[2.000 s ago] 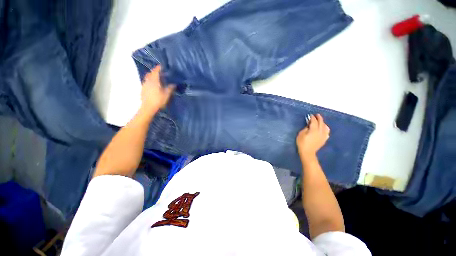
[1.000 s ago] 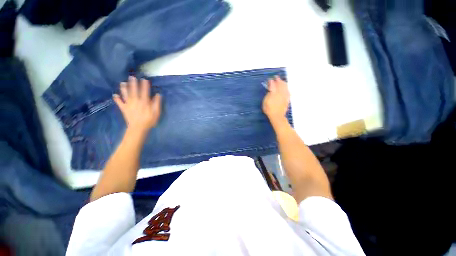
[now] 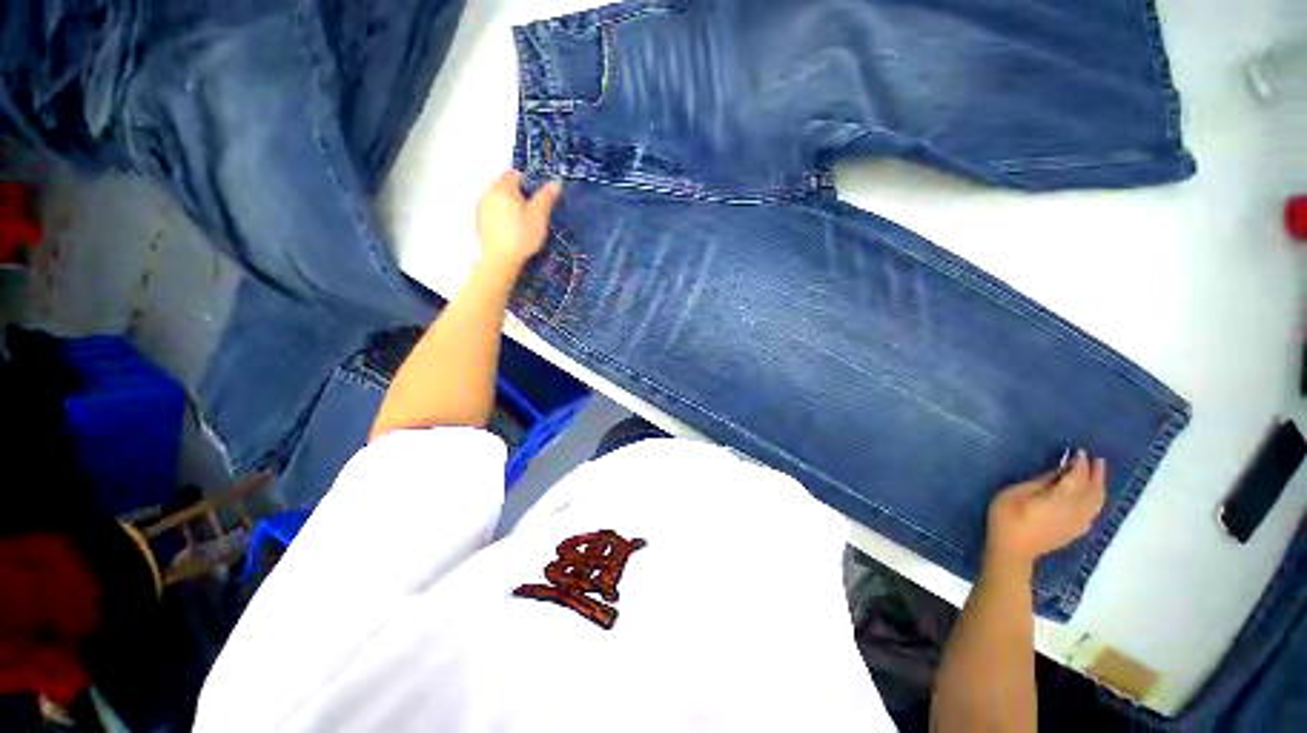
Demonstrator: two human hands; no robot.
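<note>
The blue faded jeans (image 3: 860,344) lie spread on the white table, waistband (image 3: 538,100) at the left and leg hems towards the right. My left hand (image 3: 513,222) grips the waistband edge near the fly, fingers over the denim. My right hand (image 3: 1049,508) rests on the near leg close to its hem. Its fingers are curled around a small dark tool (image 3: 1064,464), apparently thread snips, mostly hidden by the hand. The front pocket stitching shows beside my left forearm.
More jeans (image 3: 215,172) hang over the table's left side. A black phone (image 3: 1263,481) and a tan piece (image 3: 1122,672) lie at the right. A red item (image 3: 1296,218) is cut off by the right edge. A blue bin (image 3: 126,423) stands below at the left.
The near leg now slants down to the right, and the waistband and fly show more fully. My left hand has moved from flat on the upper leg to the waistband.
</note>
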